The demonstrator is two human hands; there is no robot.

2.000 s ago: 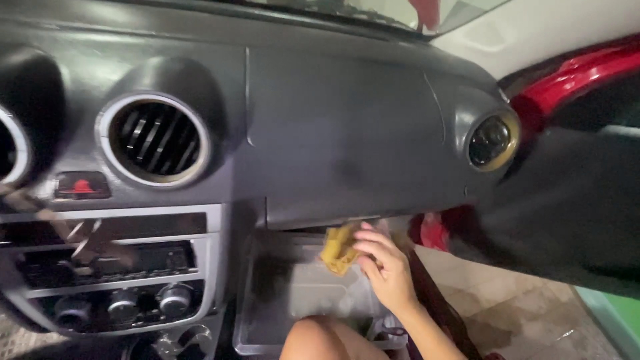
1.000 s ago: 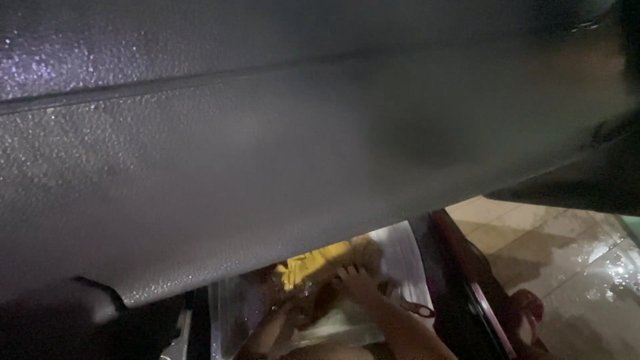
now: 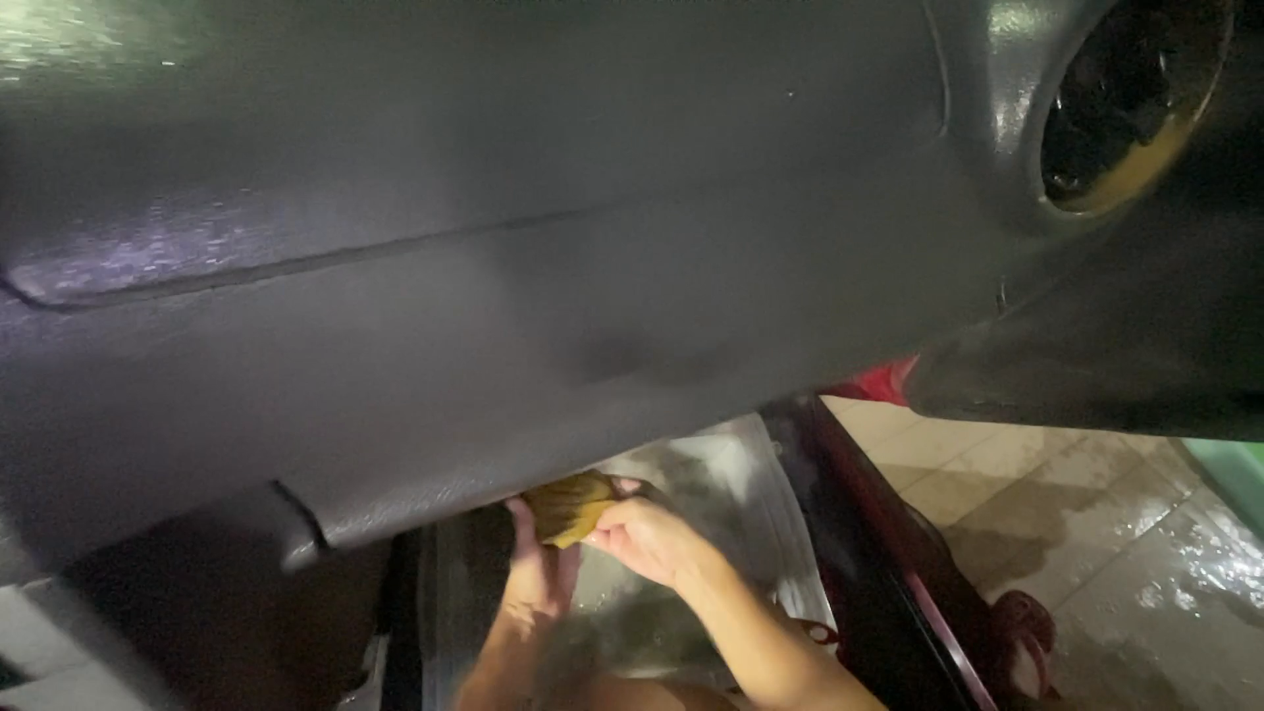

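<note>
A yellow cloth (image 3: 571,506), darkened in places, is bunched between my two hands just below the lower edge of a car's dark dashboard panel (image 3: 592,326). My left hand (image 3: 538,563) grips the cloth's left side, fingers partly hidden behind it. On its right side, my right hand (image 3: 642,533) pinches the cloth between thumb and fingers. Both hands are over a clear plastic tub (image 3: 790,533), which seems to hold water.
A round air vent (image 3: 1126,109) is at the upper right. The dark door sill with a red edge (image 3: 928,602) runs beside the tub. Outside lies a wet tiled floor (image 3: 1066,504), with a green object (image 3: 1224,484) at the far right. A dark red thing (image 3: 1022,632) lies near the sill.
Two seconds ago only my right hand was seen holding the cloth below the dashboard. Now both hands hold it, raised from lower in the tub a second ago. The view has shifted a lot.
</note>
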